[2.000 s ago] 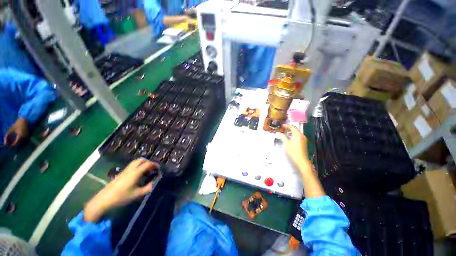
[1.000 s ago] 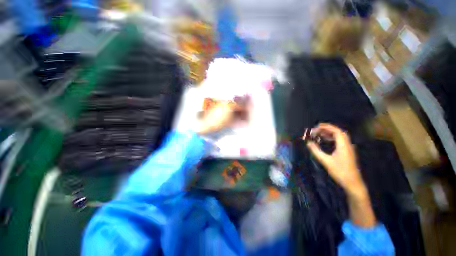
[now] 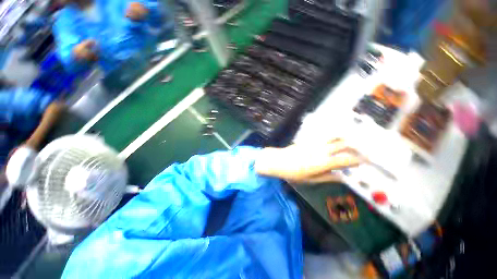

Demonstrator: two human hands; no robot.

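My left hand (image 3: pixel 316 162) reaches over the front left edge of the white press base (image 3: pixel 327 117), fingers pointing right near the front knobs. It is blurred, and I cannot tell whether it holds anything. My right hand is not in view. An orange-brown fixture (image 3: pixel 426 126) with a dark centre sits on the base, below the brass-gold press head (image 3: pixel 449 60). Dark small parts (image 3: pixel 375 110) lie to its left beside an orange piece. A red button (image 3: pixel 380 197) is at the base's front.
A black blister tray (image 3: pixel 267 82) with parts stands left of the base. A spare fixture plate (image 3: pixel 342 208) lies on the green bench. A white fan (image 3: pixel 76 182) is at left. Other workers' blue sleeves and hands show beyond the green conveyor (image 3: pixel 144 106). A pink item (image 3: pixel 466 117) lies at right.
The view has swung left, bringing the fan into sight. My left hand has moved from the parts area to the base's front edge. My right hand, which held a dark part, has left the picture.
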